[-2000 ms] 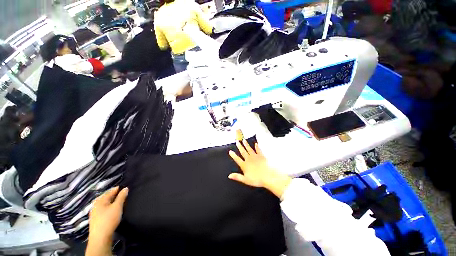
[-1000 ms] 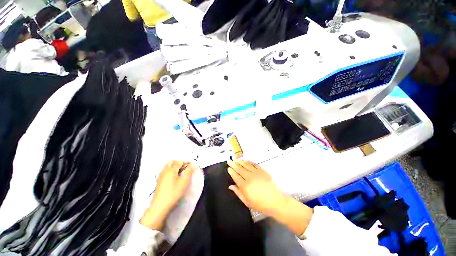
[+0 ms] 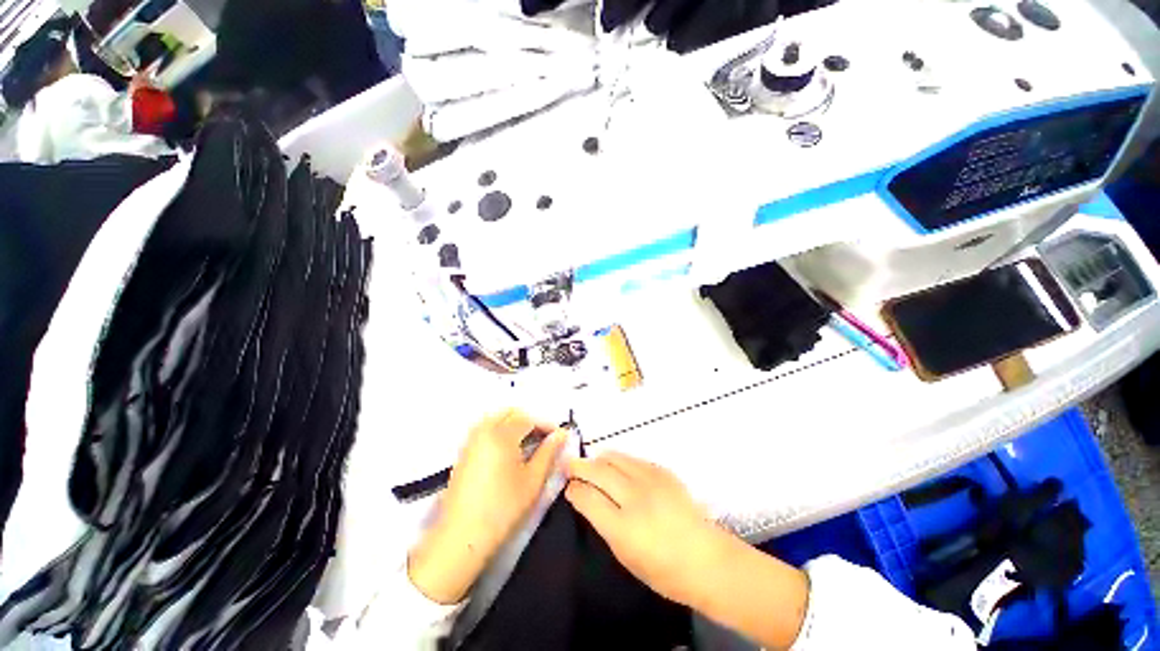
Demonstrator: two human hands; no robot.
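Observation:
A black cut panel (image 3: 579,591) with a pale edge or underside hangs from my two hands at the table's front edge. My left hand (image 3: 490,502) pinches its top corner between thumb and fingers. My right hand (image 3: 642,521) grips the same corner from the right, the fingertips of both hands nearly touching. A thin black strip (image 3: 422,486) lies on the table by my left hand and passes behind it. The presser foot and needle area (image 3: 553,350) is just beyond my hands; the panel is not under it.
A thick bundle of black and grey panels (image 3: 235,382) stands at left. The sewing machine (image 3: 611,165) spans the back. A yellow piece (image 3: 622,357), black cloth (image 3: 767,314), pens (image 3: 868,336) and a smartphone (image 3: 980,319) lie on the table. A blue crate (image 3: 890,528) is below right.
The view has moved closer to the machine. The panel, earlier spread flat, is now gathered with its corner pinched by both hands. The black strip now shows by my left hand.

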